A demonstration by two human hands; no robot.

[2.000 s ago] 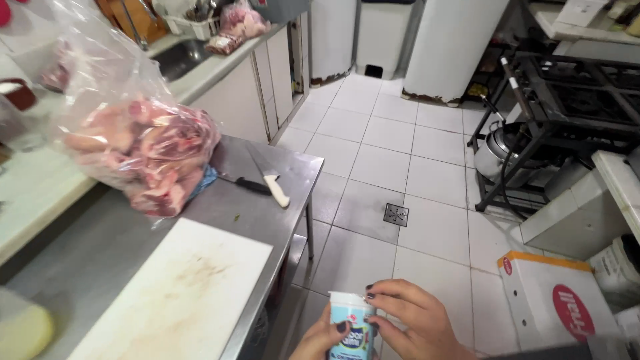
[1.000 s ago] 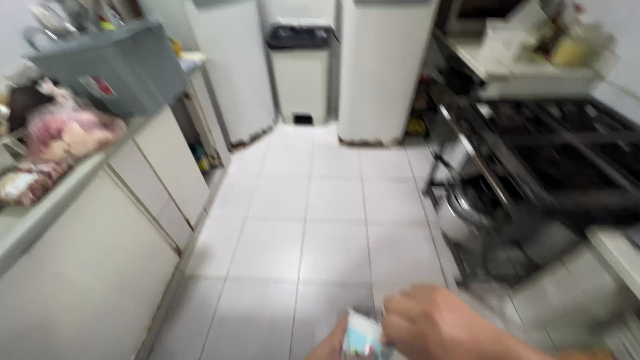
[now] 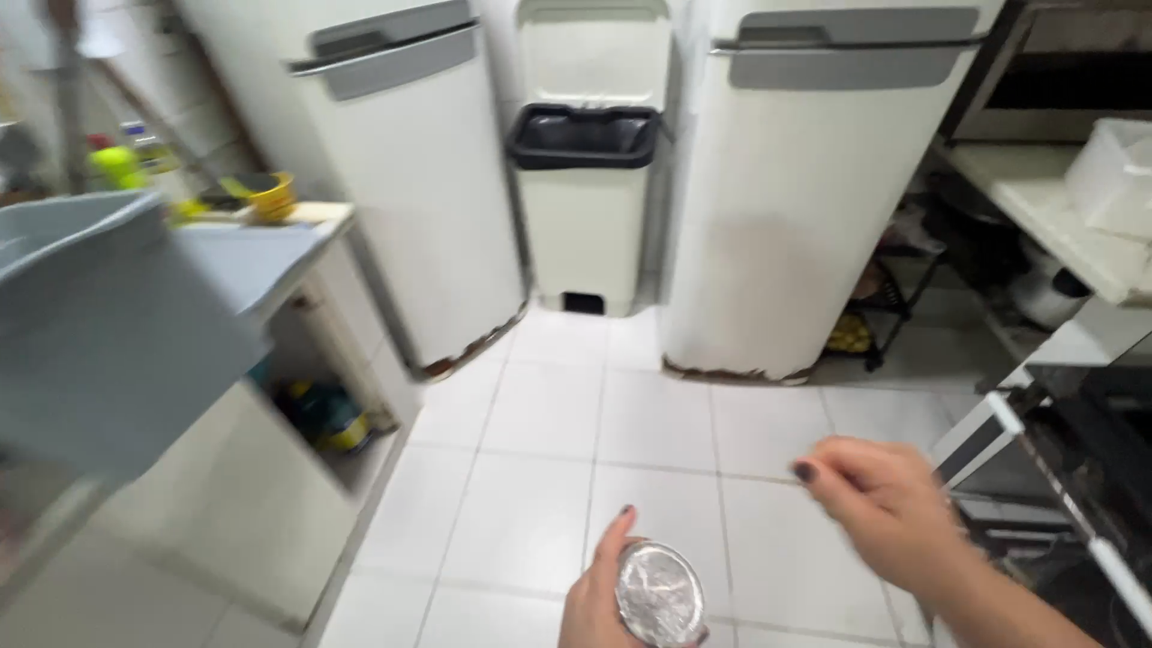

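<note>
At the bottom centre my left hand is wrapped around a round container, whose top faces me and shows a crinkled silvery foil surface. My right hand is raised apart from it at the lower right, fingers curled, slightly blurred; whether something small is pinched in it cannot be told. Ahead, a white pedal bin with a black liner stands with its lid up, between two white refrigerators.
The left refrigerator and right refrigerator flank the bin. A large grey plastic tub sits on the left counter. A black metal stove frame is at right. White floor tiles run between.
The view has moved forward to the bin, whose lid now stands up. My right hand has moved away from the container, and its foil top now shows.
</note>
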